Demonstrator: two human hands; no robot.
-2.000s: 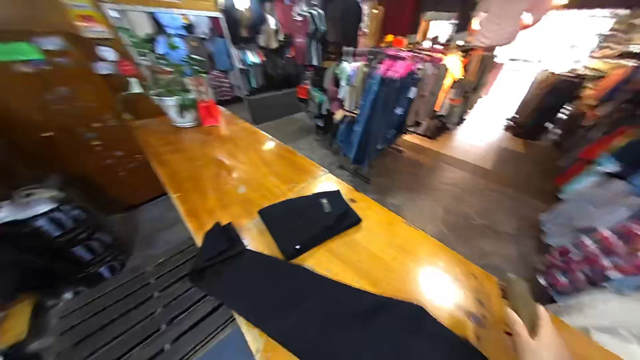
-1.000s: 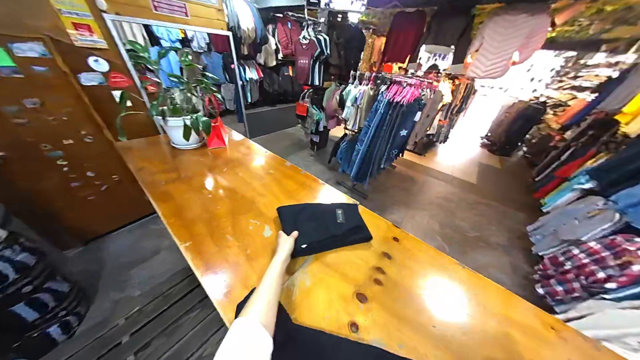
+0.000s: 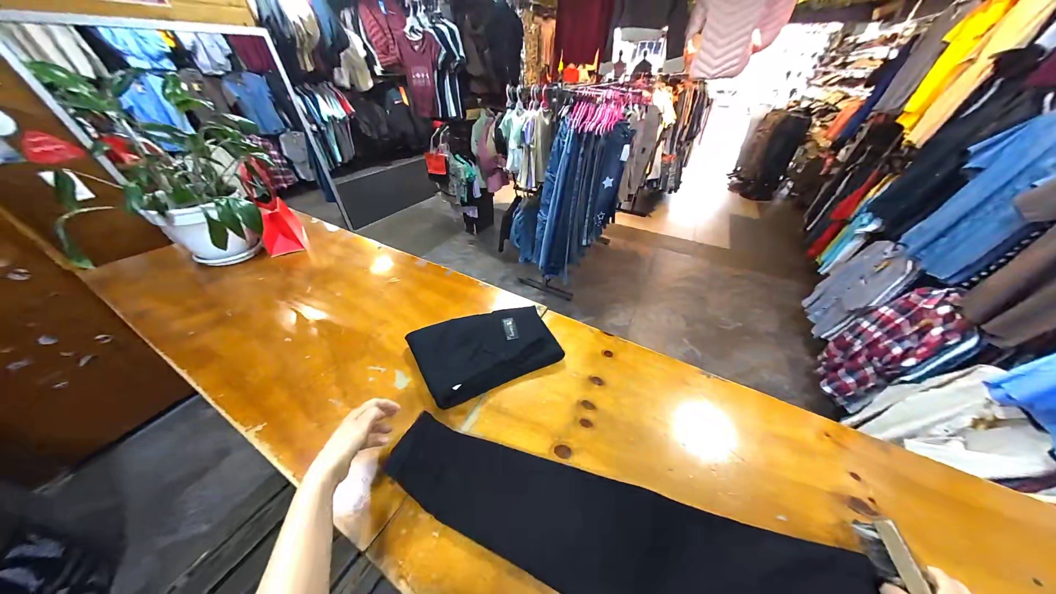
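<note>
Black trousers lie lengthwise along the near side of a varnished wooden counter, running off the bottom edge. My left hand is just left of their narrow end, fingers loosely curved, holding nothing. Farther back on the counter rests a folded black garment with a small tag. At the lower right my right hand is mostly cut off by the frame, at the other end of the trousers. Beside its fingers is a flat greyish-brown object; what it is and whether the hand grips it cannot be told.
A potted plant in a white pot and a red gift bag stand at the counter's far left. Beyond it are a rack of jeans and a framed mirror. Stacked and hanging clothes, including a plaid shirt, line the right.
My left hand has let go of the folded black garment and moved back toward the near edge. The trousers now reach farther along the counter than one second ago. My right hand has come back into view.
</note>
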